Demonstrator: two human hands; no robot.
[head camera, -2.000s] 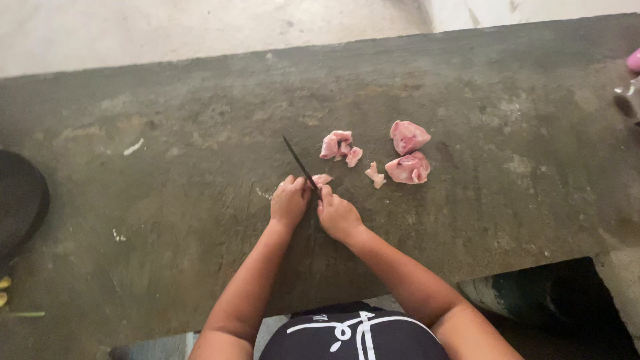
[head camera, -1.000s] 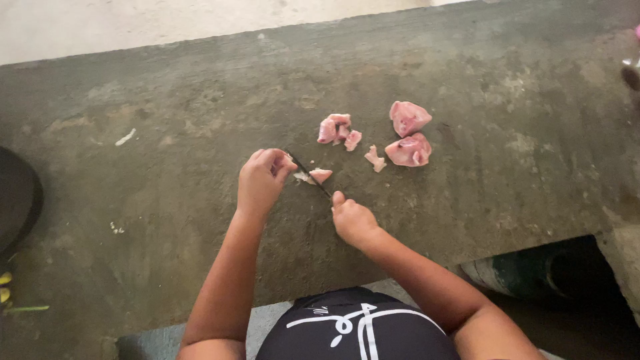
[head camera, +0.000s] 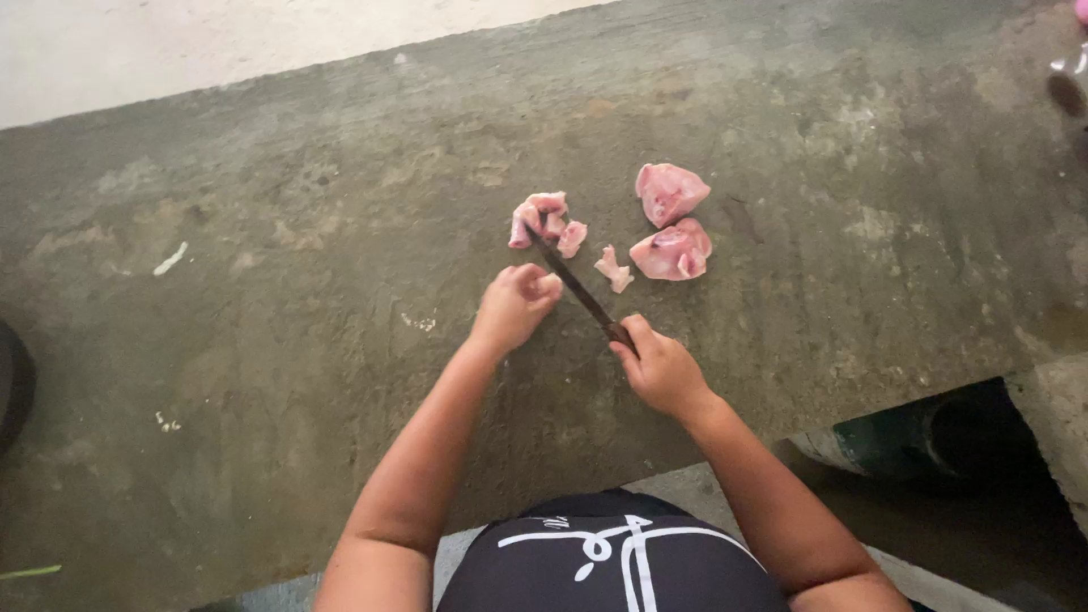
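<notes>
My right hand (head camera: 663, 364) grips the handle of a dark-bladed knife (head camera: 578, 289), its blade slanting up and left over the concrete surface. The tip reaches a cluster of small raw meat pieces (head camera: 529, 223). Just left of the blade, my left hand (head camera: 516, 308) is closed around a small pale piece of meat (head camera: 548, 286), mostly hidden by the fingers. Right of the knife lies a small bony scrap (head camera: 614, 269). Beyond it, two larger raw meat chunks, an upper one (head camera: 670, 194) and a lower one (head camera: 674, 250), touch each other.
The rough concrete slab (head camera: 280, 340) bears a pale scrap (head camera: 171, 259) and some crumbs at left. A dark round object (head camera: 13, 382) stands at the left edge, a green stem (head camera: 32, 572) below it. At lower right is a dark opening with a green container (head camera: 888, 438).
The knife has moved up from the small piece near my left hand, and its tip now reaches the meat cluster. My left hand has taken up that small piece.
</notes>
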